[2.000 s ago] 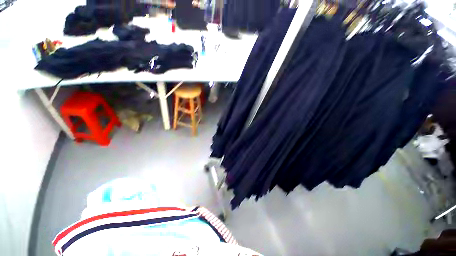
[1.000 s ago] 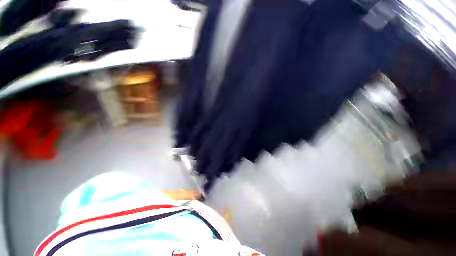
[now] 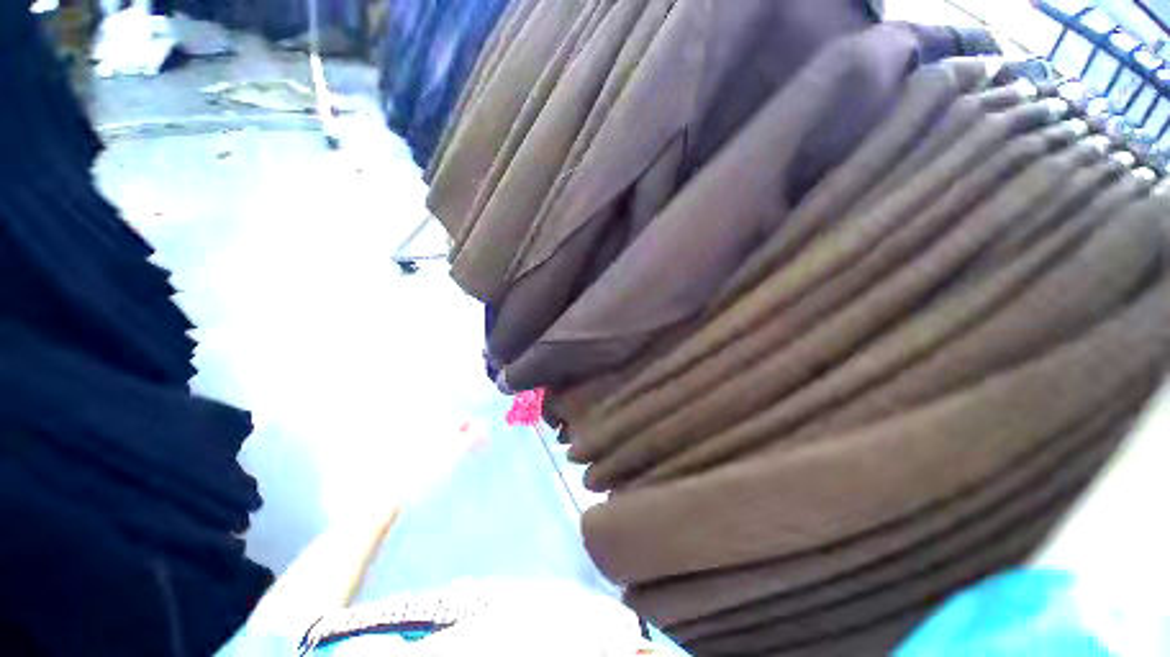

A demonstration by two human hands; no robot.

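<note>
Brown jackets (image 3: 873,385) hang packed on a rail from the centre to the right, their rounded lower edges towards the middle. Some upper pieces are parted, with folds showing between them. A small bright pink piece (image 3: 526,407) shows below their lower edges. A washed-out pale shape with an orange edge (image 3: 372,552) rises from the bottom left; it may be my left forearm and hand, but its fingers cannot be made out. A pale turquoise sleeve (image 3: 1001,616) is at the bottom right, and my right hand is out of the picture. No tool can be made out.
Dark navy garments (image 3: 103,385) hang along the left side with a jagged edge. Blue garments (image 3: 430,64) hang behind the brown ones. A rack foot on a caster (image 3: 408,264) stands on the bright floor. Metal hangers or rails (image 3: 1116,64) are at the top right.
The view has swung to the right. The navy row is now at the left, and the brown jackets fill the right. The table and stools are out of view.
</note>
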